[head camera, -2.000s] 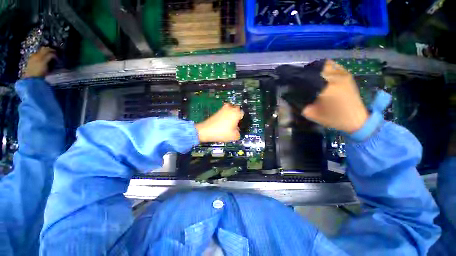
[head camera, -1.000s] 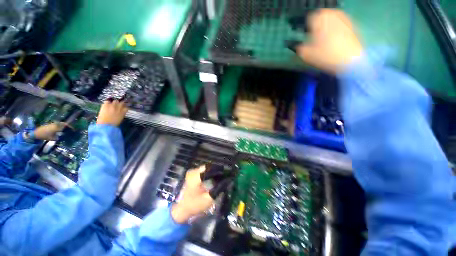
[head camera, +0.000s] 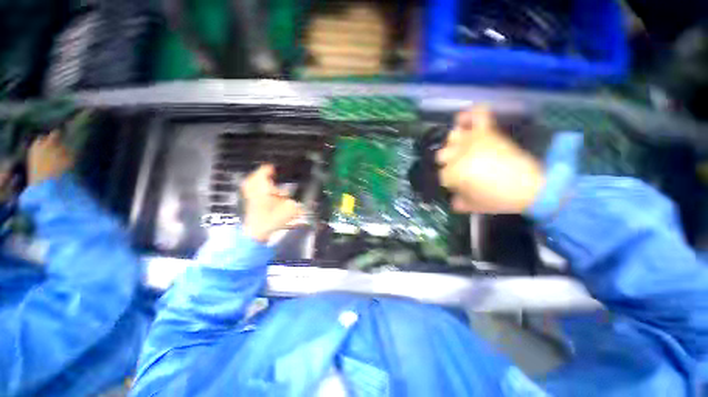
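The picture is strongly blurred. A green circuit board (head camera: 363, 167) with a yellow block (head camera: 348, 203) lies in its black pallet on the line in front of me. My left hand (head camera: 268, 203) is at the board's left side with fingers bent; a dark patch lies at its fingertips, and I cannot tell whether it is held. My right hand (head camera: 489, 170) is over the board's right side, closed around a dark clump (head camera: 427, 164) that looks like black capacitors. A green strip board (head camera: 369, 108) lies at the pallet's far edge.
A blue bin (head camera: 528, 68) stands behind the metal rail (head camera: 225, 93), right of a tan block (head camera: 345, 39). Another person's hand (head camera: 50, 157) and blue sleeve are at the left. The near rail (head camera: 435, 288) runs before my body.
The view has swung back down to the line. My right hand has come down from the upper green shelf to the board. My left hand is still at the board's left side.
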